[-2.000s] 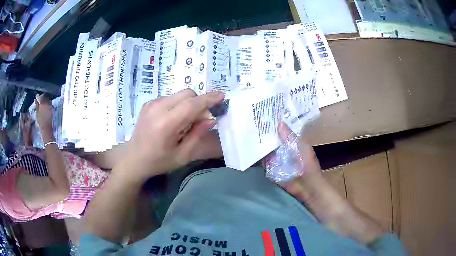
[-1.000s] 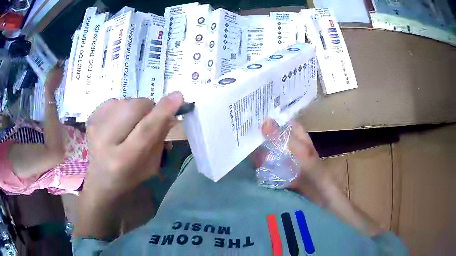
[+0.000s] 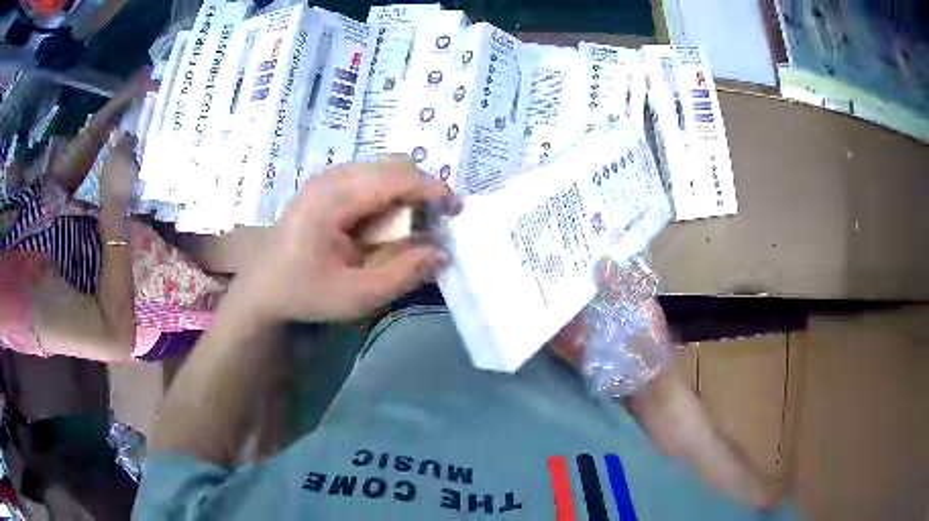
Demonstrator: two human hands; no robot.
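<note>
A white retail box (image 3: 545, 244) with printed text and round icons is held tilted in front of my shirt. My right hand (image 3: 611, 326) grips its lower right side, with crumpled clear film (image 3: 623, 351) over the fingers. My left hand (image 3: 357, 239) is at the box's left end, thumb and fingers pinched on a small pale tool with a dark tip (image 3: 428, 216). The tip is at the box's edge; whether it touches is unclear. Behind, more white retail boxes (image 3: 392, 102) lie in an overlapping row.
The boxes lie along a brown cardboard-covered bench edge (image 3: 795, 204). Large brown carton panels (image 3: 866, 387) are at lower right, beyond a dark gap. Pale printed panels (image 3: 856, 61) are at the back right. A person in pink (image 3: 168, 275) works close by on the left.
My left hand has moved right and opened its curl around the tool, away from and back to the box's end. The held box has tilted, showing more of its printed face. The view has shifted slightly.
</note>
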